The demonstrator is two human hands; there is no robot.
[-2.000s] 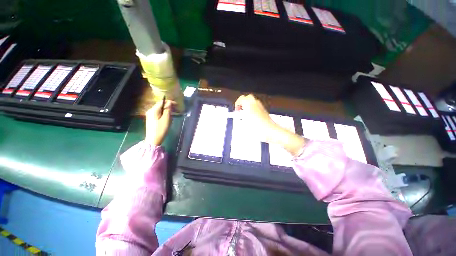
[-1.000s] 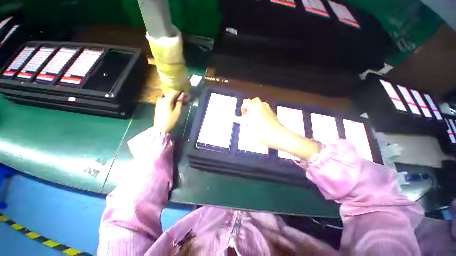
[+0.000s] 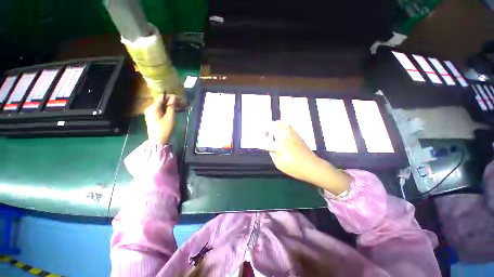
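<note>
Several lit white smartphones lie side by side in a black phone tray [image 3: 303,161] in front of me. The leftmost smartphone [image 3: 216,120] shows a small orange mark at its lower right corner. My right hand [image 3: 290,149] is over the lower part of the second smartphone [image 3: 255,116], fingers bent together at its right edge; whether it holds anything cannot be told. My left hand [image 3: 161,120] is raised left of the tray, by the foot of the taped bench post [image 3: 154,65]. Its fingers are pinched around a small dark thing, too small to name.
A side tray stack [image 3: 59,116] with lit phones and one dark slot stands left. A black tray stack [image 3: 292,40] stands behind a brown board [image 3: 325,83]. Another lit tray [image 3: 428,69] is at the right, above a white power strip [image 3: 403,130]. A person's sleeve [image 3: 466,208] shows lower right.
The view has shifted. My right hand has moved from the upper part of the second phone to its lower part. An orange mark now shows on the leftmost phone. My left hand stays by the post.
</note>
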